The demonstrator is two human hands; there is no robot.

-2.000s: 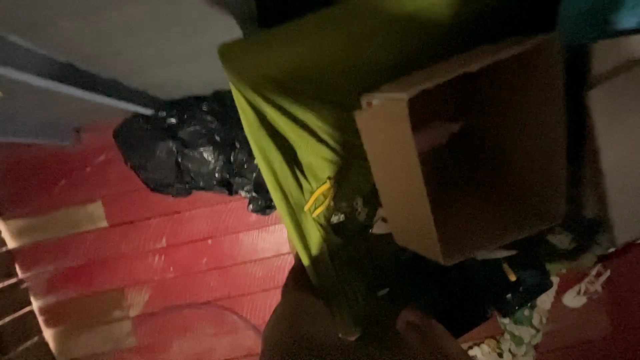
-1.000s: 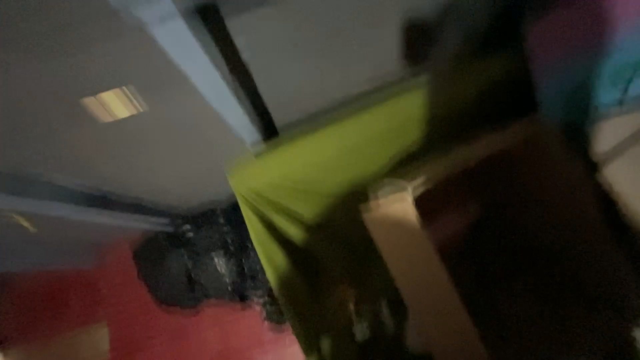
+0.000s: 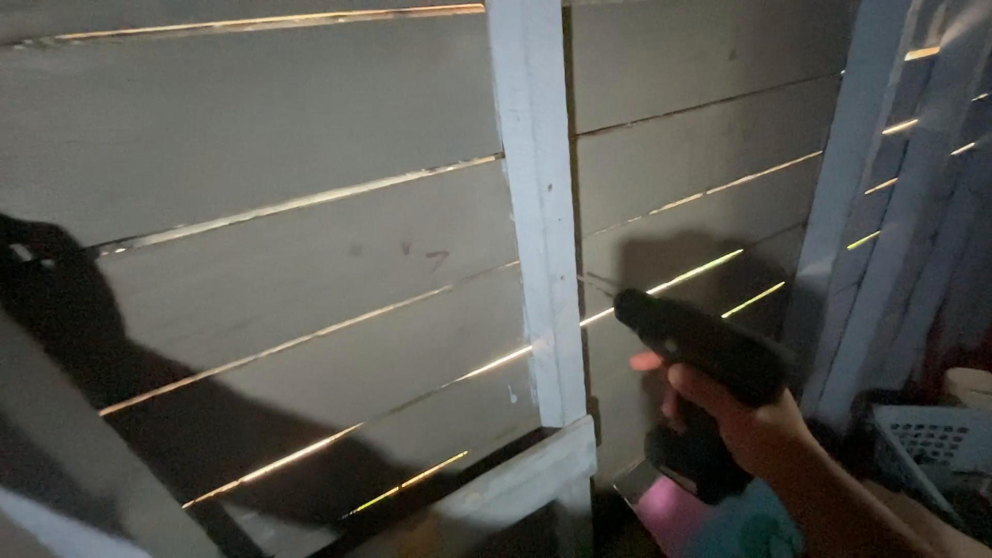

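A dark cordless drill (image 3: 701, 341) is gripped in my right hand (image 3: 744, 418), at the right of the view. Its thin bit (image 3: 598, 285) points left, close to the pale upright wooden stud (image 3: 545, 232) of a plank wall; whether it touches cannot be told. Light comes through the gaps between the wall's wide boards (image 3: 310, 194). A dark shadow of an arm falls across the boards at the left. My left hand is not in view.
A pale horizontal rail (image 3: 511, 480) meets the stud's foot. A perforated plastic basket (image 3: 930, 442) stands at the lower right, near more upright studs (image 3: 841, 232). Pink and blue cloth-like material (image 3: 721, 519) lies below the drill. A slanting beam (image 3: 85, 434) is at the lower left.
The view has swung from the red floor, cardboard box and green cloth up to the plank wall. The drill in my right hand now shows.
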